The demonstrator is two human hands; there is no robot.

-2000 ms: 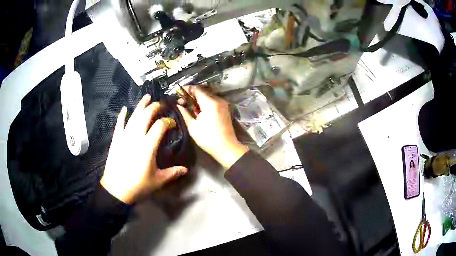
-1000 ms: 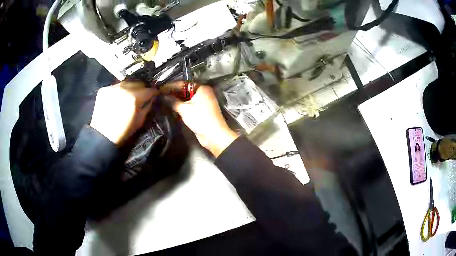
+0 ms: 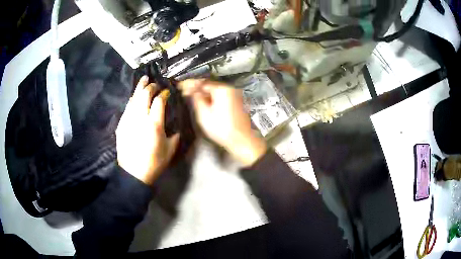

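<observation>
The black bag (image 3: 76,116) lies on the white tabletop at the left, with its edge bunched up at the end of the sewing machine arm (image 3: 217,48). My left hand (image 3: 144,131) lies on the bunched edge and holds it, with the thumb on the near side and the fingers towards the needle area (image 3: 164,48). My right hand (image 3: 220,114) is blurred, just right of the bag edge below the machine arm. Its fingers are curled, and I cannot tell whether the snips are in it.
The lamp paddle (image 3: 59,101) hangs over the bag. A packet with a printed label (image 3: 265,106) lies right of my right hand. The right-hand table holds a phone (image 3: 422,172), scissors (image 3: 427,240) and a brownish bottle-like object (image 3: 449,168).
My left hand has turned and moved down and right along the bag edge. My right hand has shifted right, and the red-gripped tool seen a second ago is not discernible.
</observation>
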